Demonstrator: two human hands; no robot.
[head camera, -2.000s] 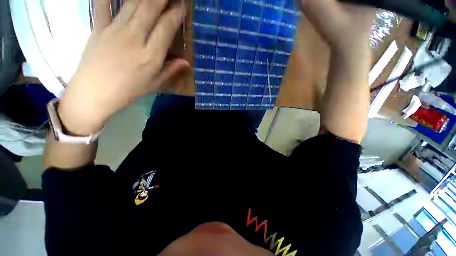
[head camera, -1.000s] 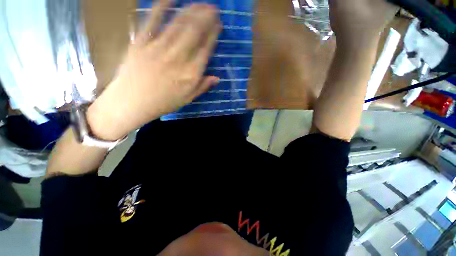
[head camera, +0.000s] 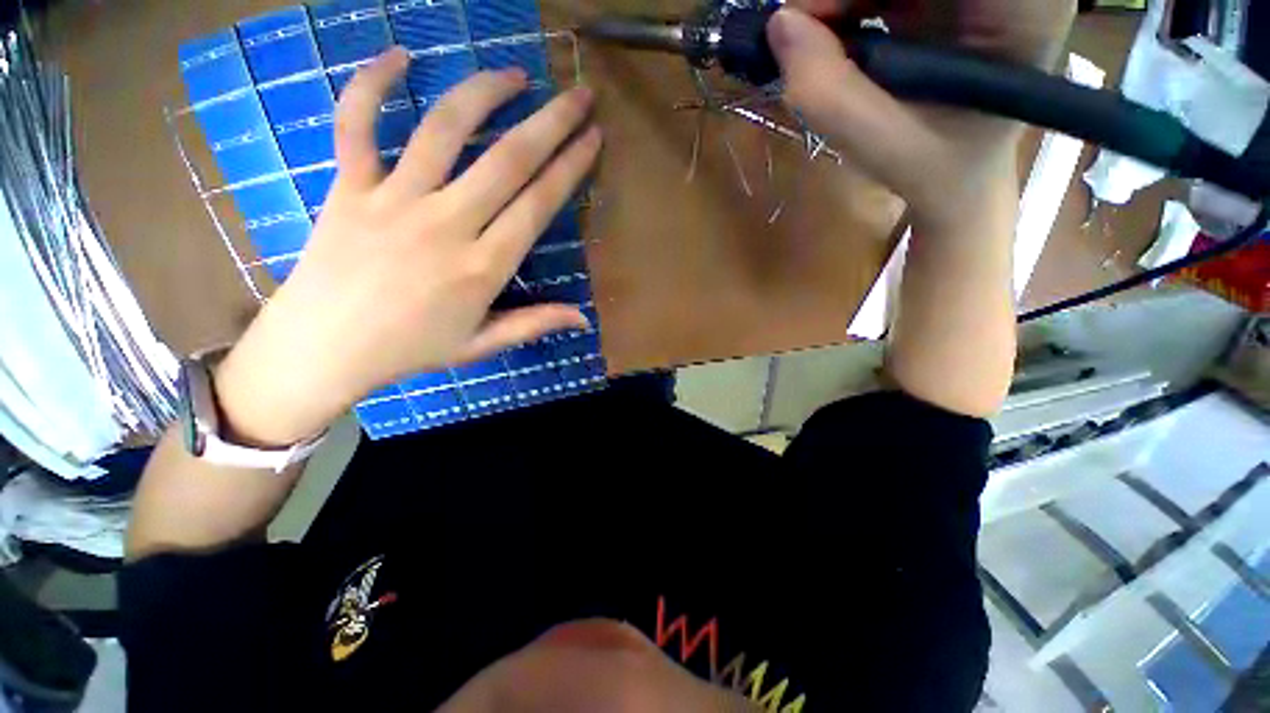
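A blue solar cell matrix (head camera: 272, 119) with silver lines lies on the brown tabletop, its near edge at the table's front edge. My left hand (head camera: 432, 209) lies flat on it, palm down with fingers spread, and hides its middle. Thin silver ribbon ends stick out past its left side and top right corner. My right hand (head camera: 905, 112) holds the black soldering iron (head camera: 1003, 87). The iron's metal tip points left, near the matrix's top right corner; I cannot tell if it touches.
Silver ribbons (head camera: 70, 209) lie beside white sheets at the left. Loose ribbon pieces (head camera: 752, 119) lie right of the matrix. White strips (head camera: 1054, 174), crumpled white tissue (head camera: 1149, 119), a dark cable (head camera: 1114, 288) and a red object (head camera: 1233, 275) are at the right.
The matrix has shifted left and lies tilted, with my left hand now settled on it. My right hand has moved left and down, bringing the soldering iron into full view.
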